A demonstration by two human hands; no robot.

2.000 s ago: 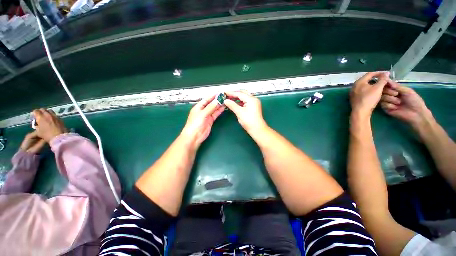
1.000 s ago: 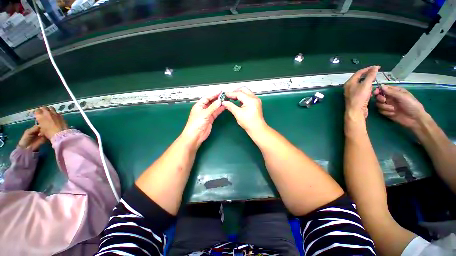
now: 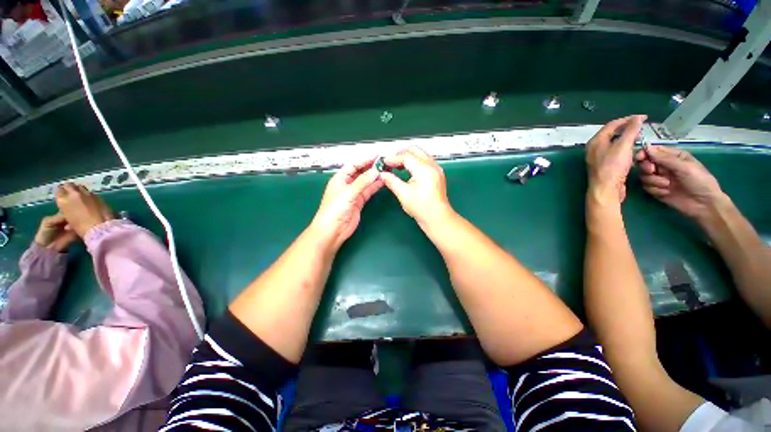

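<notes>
A small square unit (image 3: 380,164) with a silver rim and a dark or green centre is held between the fingertips of both my hands, above the ledge close to the pale rail. My left hand (image 3: 345,198) grips it from the left. My right hand (image 3: 417,184) grips it from the right. The fingers cover most of the unit, so its details are too small to tell.
Shiny set-aside parts (image 3: 528,170) lie on the green ledge (image 3: 380,253) to my right. Several small pieces sit on the belt (image 3: 330,105) beyond the pale rail (image 3: 296,159). A white cable (image 3: 135,181) hangs at left. People's hands work on both sides; a metal upright (image 3: 710,76) stands at right.
The pieces on the belt have moved left, and another shows near the upright. The unit has turned slightly between my fingertips. The right neighbour's left hand has shifted slightly left.
</notes>
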